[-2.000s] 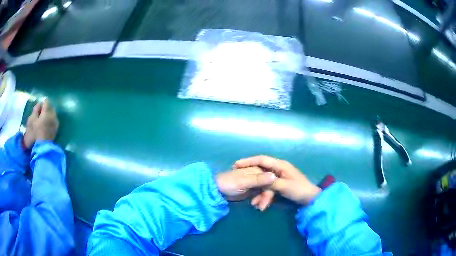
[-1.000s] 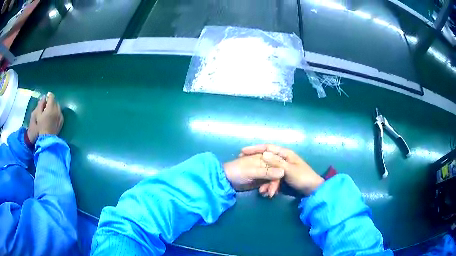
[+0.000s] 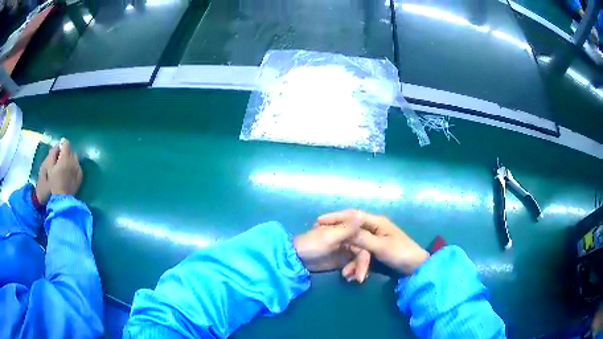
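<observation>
My left hand (image 3: 322,249) and my right hand (image 3: 395,245) are bare and clasped together low in the middle, over the green bench (image 3: 198,172). Their fingers overlap, and some fingertips curl out below. No object shows in them; the inner palms are hidden. Side-cutting pliers (image 3: 502,175) with white-and-black handles lie spread on the bench to the right of my hands. A clear bag of cable ties (image 3: 317,106), glaring white, lies flat beyond my hands. Loose thin white cable ties (image 3: 442,124) lie to the right of the bag.
A black unit (image 3: 587,258) is cut off at the right edge. At the left, another person's hands (image 3: 63,173) and blue sleeves rest on the bench by a white round object (image 3: 9,142). Dark panels (image 3: 284,30) with pale edging run along the far side.
My hands stay clasped, with small shifts of the fingers. The view has tilted slightly between frames. The bag, loose ties and pliers keep their places on the bench.
</observation>
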